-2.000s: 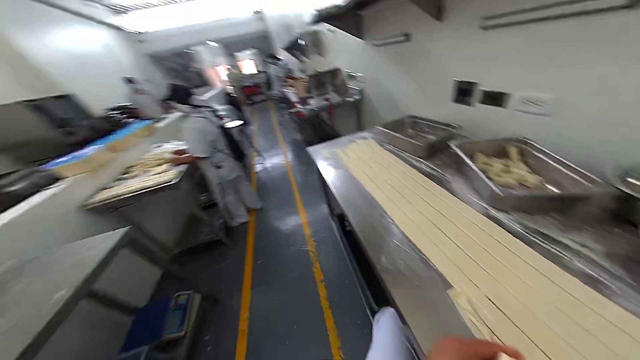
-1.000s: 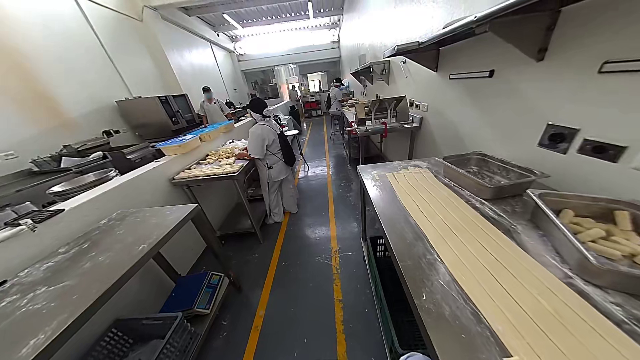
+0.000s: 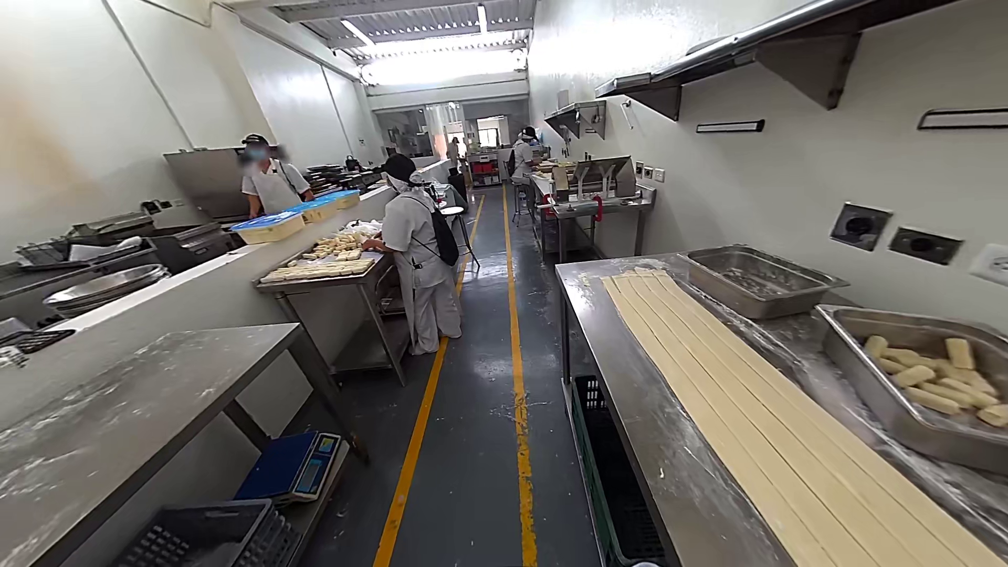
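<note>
Neither my left hand nor my right hand shows in the head view. Long parallel strips of pale dough (image 3: 748, 402) run along the stainless steel table (image 3: 654, 441) on the right. Beside them, toward the wall, a steel pan (image 3: 890, 394) holds several short dough pieces (image 3: 937, 378). Farther back stands a second steel pan (image 3: 760, 276) with whitish residue on its inside. Flour is smeared over the steel around the pans.
Left of the aisle (image 3: 472, 441) stand a floury steel table (image 3: 142, 394), a blue scale (image 3: 291, 466) and a dark crate (image 3: 205, 535). A co-worker (image 3: 421, 252) handles dough at a table (image 3: 323, 272); others stand farther off. A green crate (image 3: 598, 465) sits under the right table.
A hand at the dough's near end, visible two seconds ago, is out of view now. The view has swung to level and turned slightly since then.
</note>
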